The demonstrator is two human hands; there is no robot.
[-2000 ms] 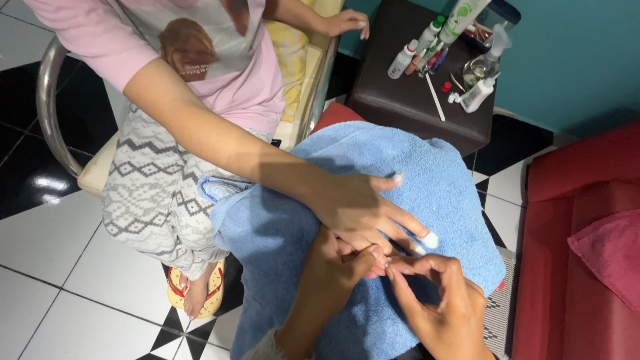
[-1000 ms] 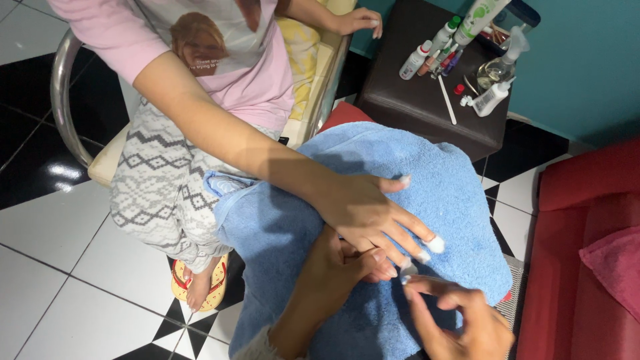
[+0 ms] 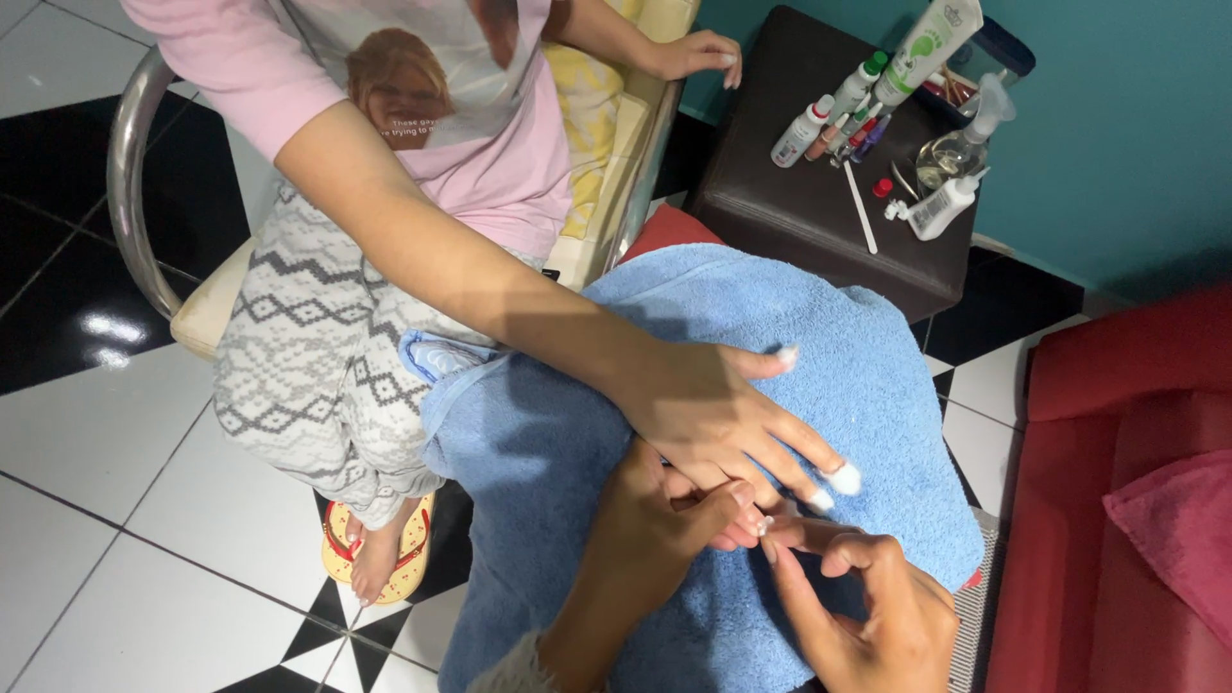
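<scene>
Another person's hand (image 3: 707,409) lies palm down over a blue towel (image 3: 539,481), with white stuff on the tips of the thumb and some fingers. My left hand (image 3: 679,515) holds one of that hand's fingers from below, its thumb on top near the fingertip. At that same fingertip my right hand (image 3: 866,587) has its thumb and index finger close together, touching a small white piece (image 3: 764,526) on the nail. Whether the right fingers grip this piece or only press it, I cannot tell.
On a dark brown stool (image 3: 741,202) stand bottles, a white tube (image 3: 929,48), a white nail file (image 3: 859,207), a pump bottle (image 3: 962,140) and a fallen white bottle (image 3: 948,207). A red sofa (image 3: 1068,462) is at right; the person sits on a metal-armed chair (image 3: 135,183).
My right hand, slightly apart from the held finger one second ago, is now back against its tip. My left hand keeps its hold.
</scene>
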